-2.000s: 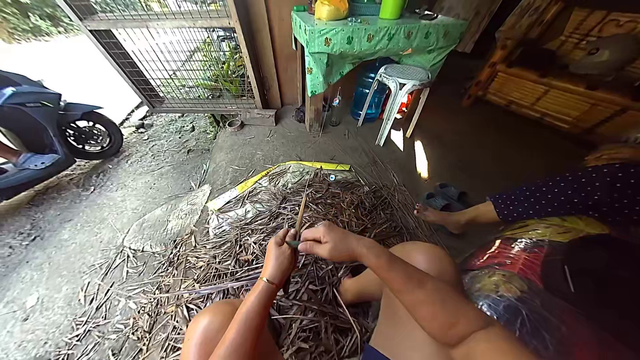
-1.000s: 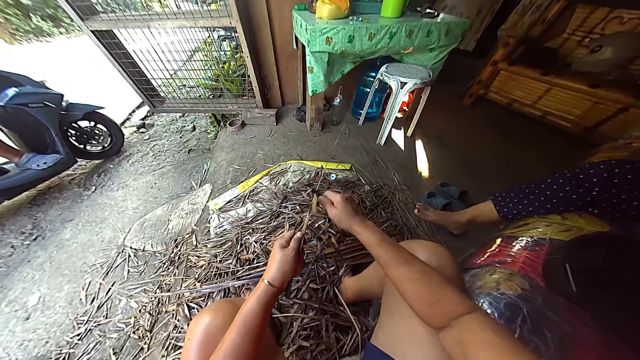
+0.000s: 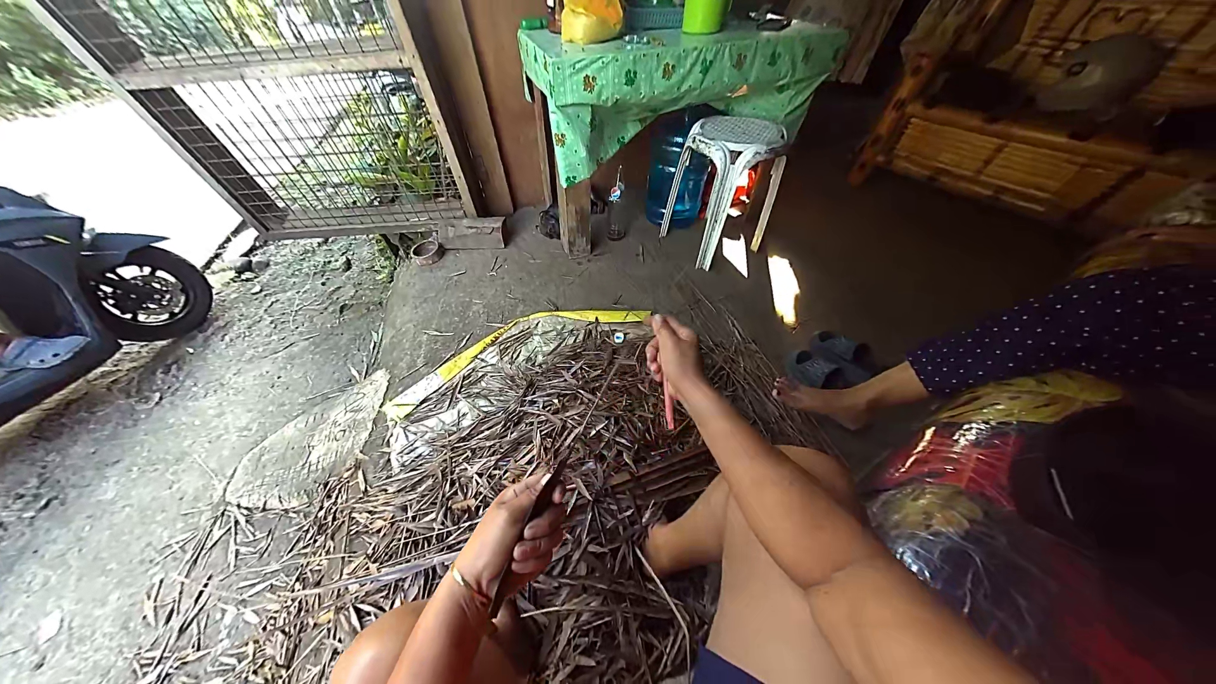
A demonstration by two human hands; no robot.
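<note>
My left hand (image 3: 521, 541), with a thin bracelet at its wrist, is closed around a dark, narrow strip (image 3: 540, 518) that looks like dried leaf or stalk. Farther forward and to the right, my right hand (image 3: 676, 359) grips a slim pinkish-red handle (image 3: 669, 405), whose lower end sticks out below the fist; the rest of that tool cannot be made out. Beneath both hands lies a wide heap of dry brown leaf and stalk scraps (image 3: 427, 503). Longer dark strips (image 3: 665, 475) rest beside my right shin.
A yellow-edged sack (image 3: 456, 366) lies under the heap. Beyond stand a white stool (image 3: 736, 142) and a table with a green cloth (image 3: 665, 71). At right are another person's bare foot (image 3: 826, 404), slippers (image 3: 828, 361) and plastic-wrapped bundles (image 3: 959, 465). A scooter (image 3: 104, 285) stands at left.
My hands, close together two seconds ago, are now well apart. The right hand has moved forward and right, and the left has come back nearer my knees. The pinkish-red handle now shows.
</note>
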